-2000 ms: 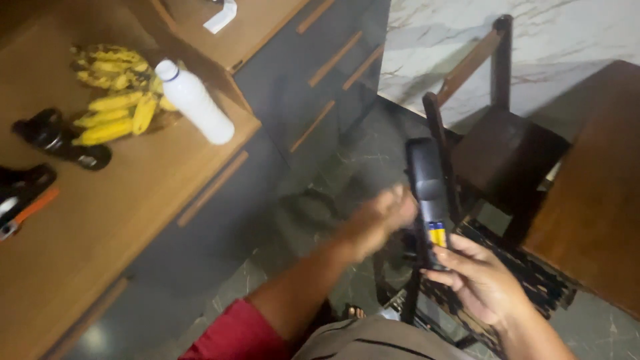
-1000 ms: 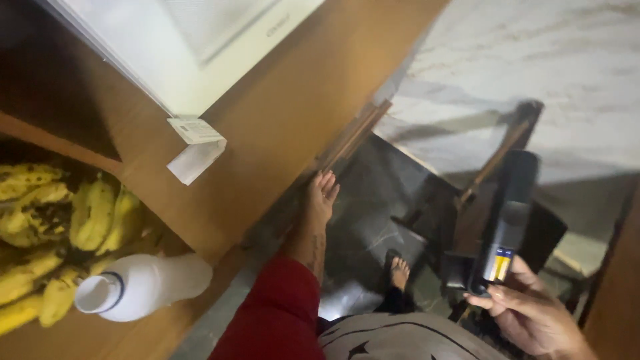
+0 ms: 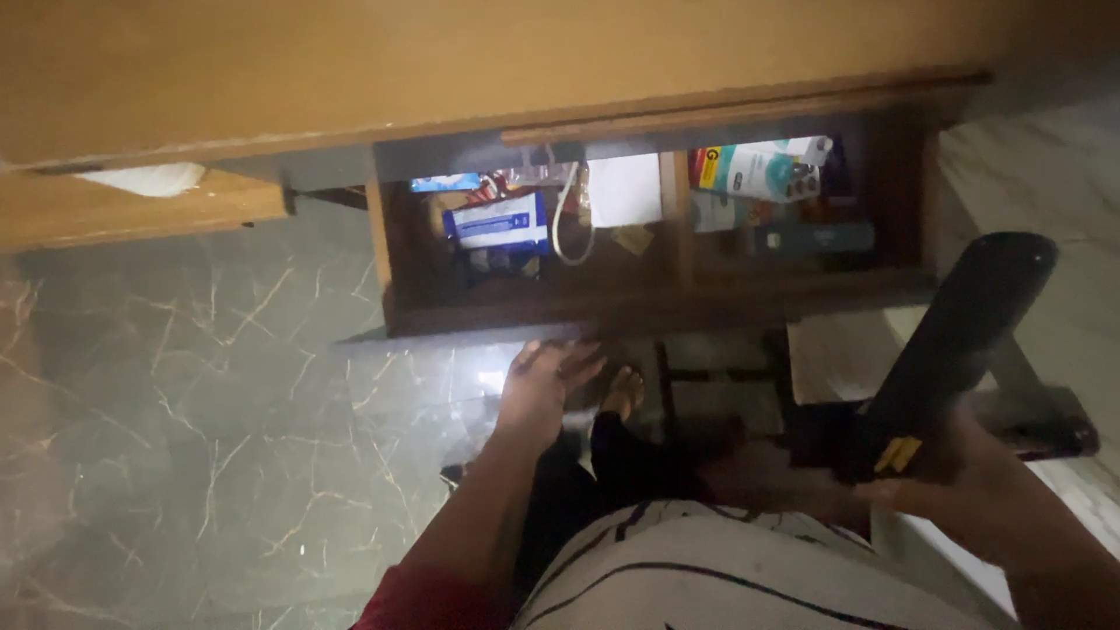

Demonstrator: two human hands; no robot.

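My right hand (image 3: 949,472) grips a long black handheld device (image 3: 971,324) at its lower end, where yellow batteries (image 3: 899,455) show in an uncovered compartment. My left hand (image 3: 547,376) is at the front edge of a pulled-out wooden drawer (image 3: 534,315); its fingers point toward the drawer front and seem to hold nothing, though whether they touch it is unclear. In the drawer's left section lie a blue and white packet (image 3: 499,224), a white cable (image 3: 569,219) and a white paper or box (image 3: 625,190). Medicine-like boxes (image 3: 744,171) and a blister pack (image 3: 801,182) lie in the right section.
A wooden countertop (image 3: 437,61) overhangs the drawer. Beyond my left hand spreads the grey veined floor (image 3: 262,420). A dark wooden chair (image 3: 717,376) stands below the drawer's right half, near my foot (image 3: 623,391). A pale marbled wall (image 3: 1050,184) bounds the right side.
The drawer, shut a second or two ago, stands pulled out with its contents showing. My left hand has moved to its front. My right hand still holds the black device. The view has swung strongly.
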